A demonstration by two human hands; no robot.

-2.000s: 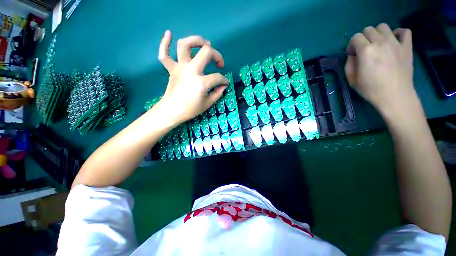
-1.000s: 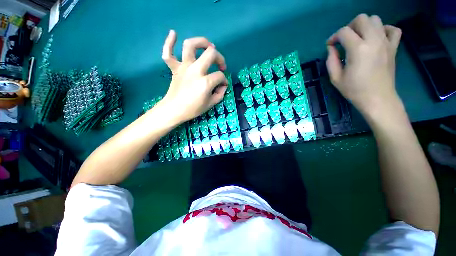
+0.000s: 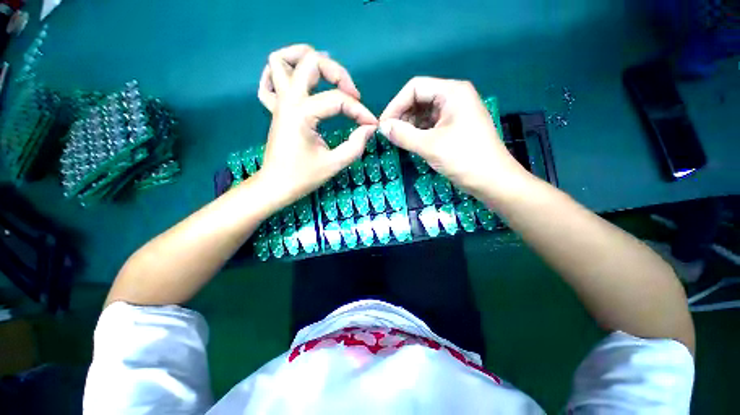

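Green circuit board panels (image 3: 365, 212) lie side by side in a black tray (image 3: 536, 146), in rows of small tapered boards; the nearest rows glare white. My left hand (image 3: 312, 134) is over the middle panel, thumb and index fingertips pinched together. My right hand (image 3: 450, 134) is over the right panel, its thumb and index fingertips meeting those of my left hand above the far edge of the panels. A tiny bit seems to be between the fingertips, too small to make out. My hands and forearms hide parts of the panels and the tray.
Stacked panels (image 3: 109, 146) stand at the left. Loose components (image 3: 561, 108) are scattered right of the tray. A black flat rectangle, perhaps a phone (image 3: 665, 121), lies farther right. Dark spare trays (image 3: 32, 243) are at the left edge. A blue object (image 3: 707, 36) is at the upper right.
My right hand has moved left from beyond the tray's right end to my left hand, uncovering the loose components. My left hand's fingers have closed in slightly. The view has shifted a little.
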